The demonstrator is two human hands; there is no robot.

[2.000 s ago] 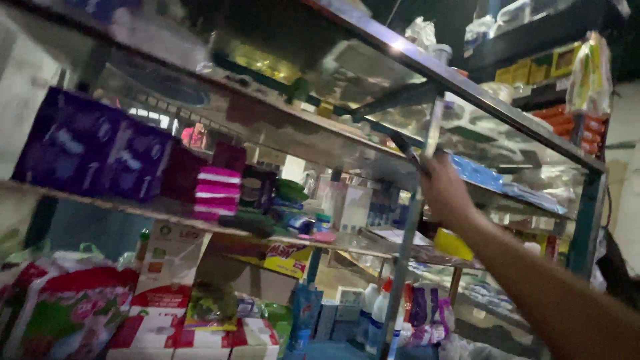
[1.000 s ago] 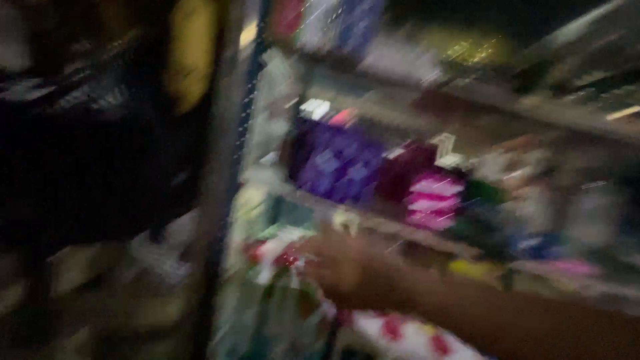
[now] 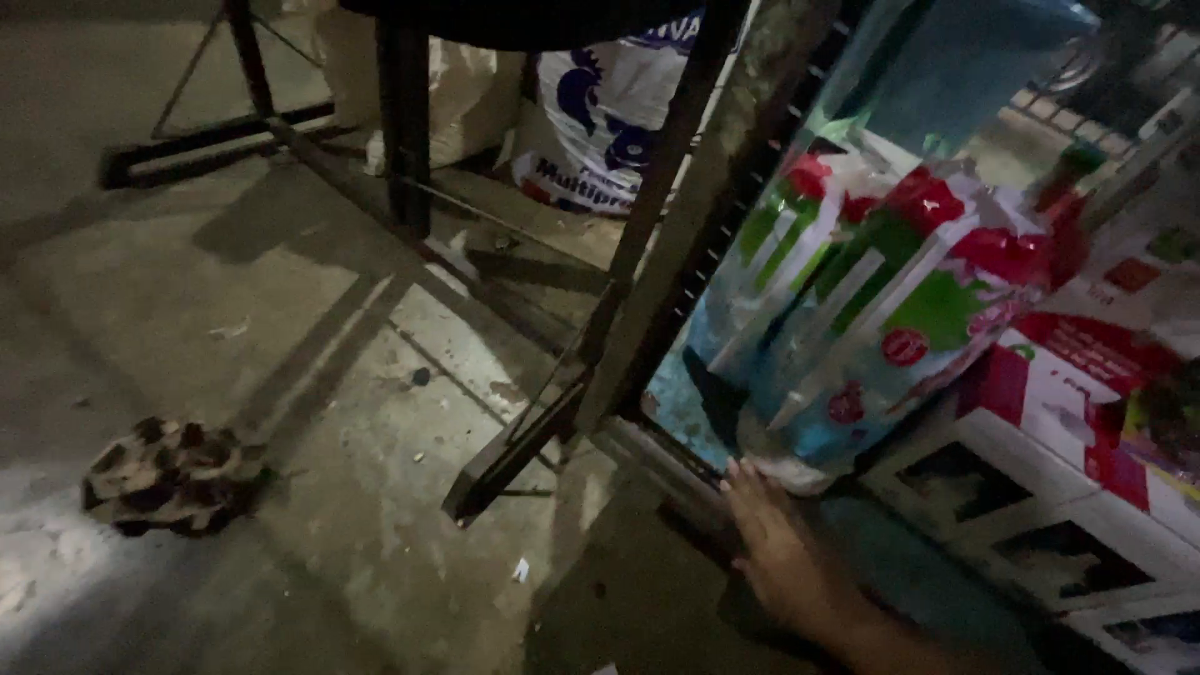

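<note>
My right hand point(image 3: 783, 553) reaches in from the lower right, its fingers stretched toward the bottom rail point(image 3: 670, 464) of a shelf or display case. The fingertips are at the foot of plastic packages point(image 3: 844, 319) with red, green and white print, inside the case. A dark, narrow shape point(image 3: 712, 398) stands just above the fingertips; whether it is held or is a reflection cannot be told. The palm is hidden. My left hand is out of view.
White and red cartons point(image 3: 1059, 403) stand to the right. Dark metal stand legs point(image 3: 516, 450) rest on the concrete floor, with a printed sack point(image 3: 600, 141) behind them. A crumpled brown tray-like piece point(image 3: 173, 478) lies on the floor at left.
The view has swung down to the floor and the lower shelf. Two seconds ago my right hand was up by an upright of the shelf with a dark object; now it is low at the bottom rail.
</note>
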